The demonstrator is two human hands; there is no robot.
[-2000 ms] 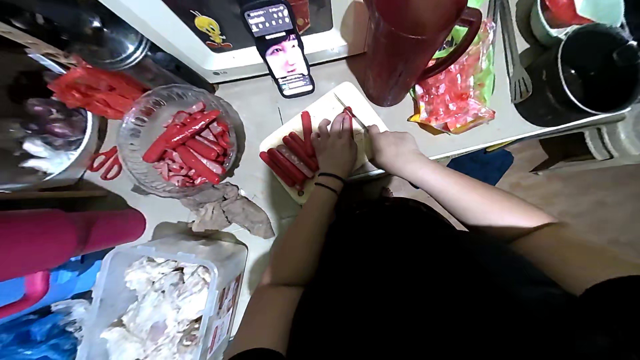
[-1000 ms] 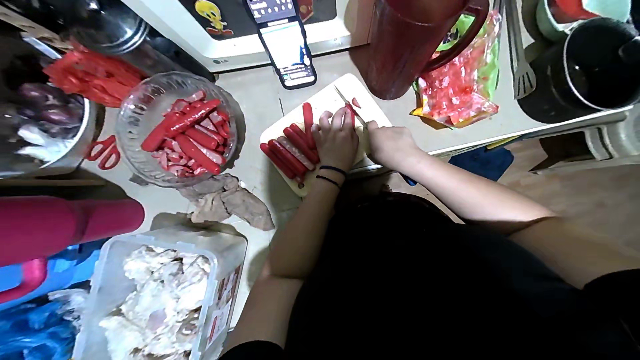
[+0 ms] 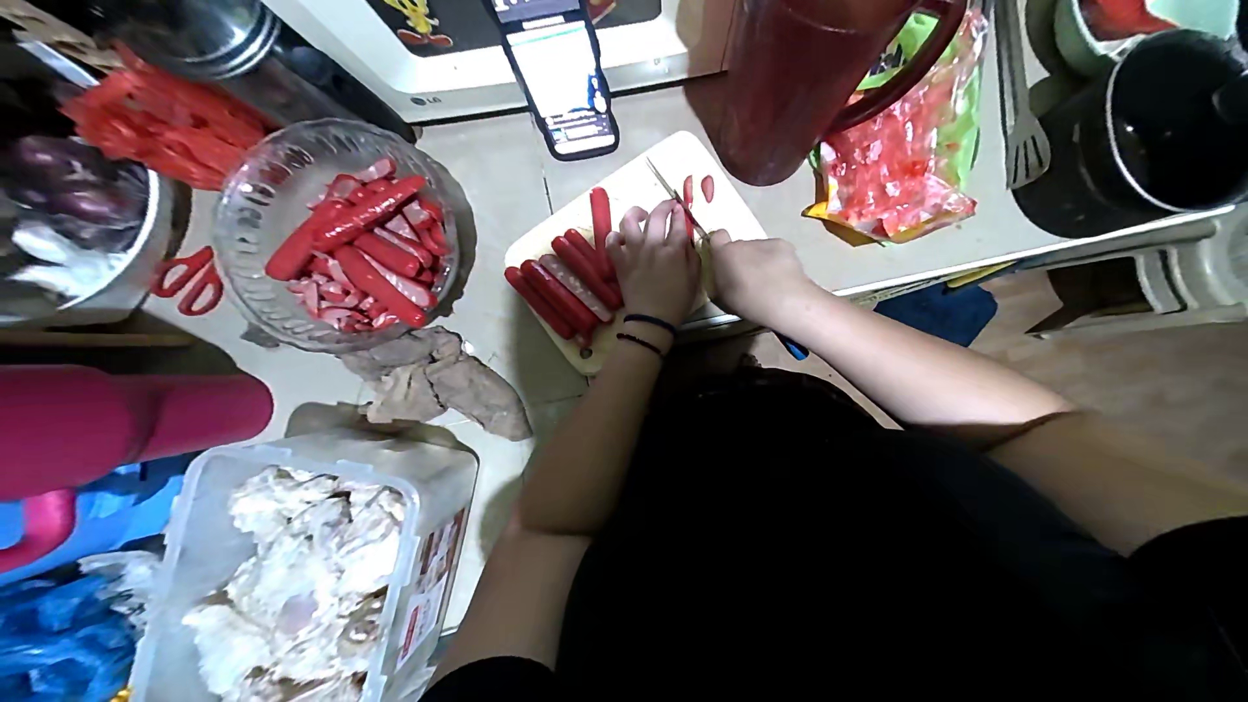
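Note:
A pale cutting board (image 3: pixel 733 200) lies before me with several red hotdogs (image 3: pixel 559 297) side by side on its left part. My left hand (image 3: pixel 655 261) presses its fingertips on a hotdog, mostly hidden under it. A knife (image 3: pixel 673 190) is gripped in my right hand (image 3: pixel 753 275), its blade across that hotdog close to my left fingertips. Beyond the blade lie a few small red slices (image 3: pixel 707 188). To the left, a clear ribbed bowl (image 3: pixel 239 229) holds whole hotdogs on top of cut pieces.
A phone (image 3: pixel 565 93) leans against a white appliance (image 3: pixel 448 96) behind the board. Nearby stand a dark red pitcher (image 3: pixel 780 97), an opened plastic pack (image 3: pixel 897 166), a slotted turner (image 3: pixel 1026 146) and a black pot (image 3: pixel 1063 175). Red scissors (image 3: pixel 190 281), a crumpled brown cloth (image 3: pixel 444 380) and a plastic tub (image 3: pixel 439 497) lie left.
Small red slices now lie on the board's far part, where the oldest frame shows none plainly. Both hands stay at nearly the same place. The phone's screen display has changed.

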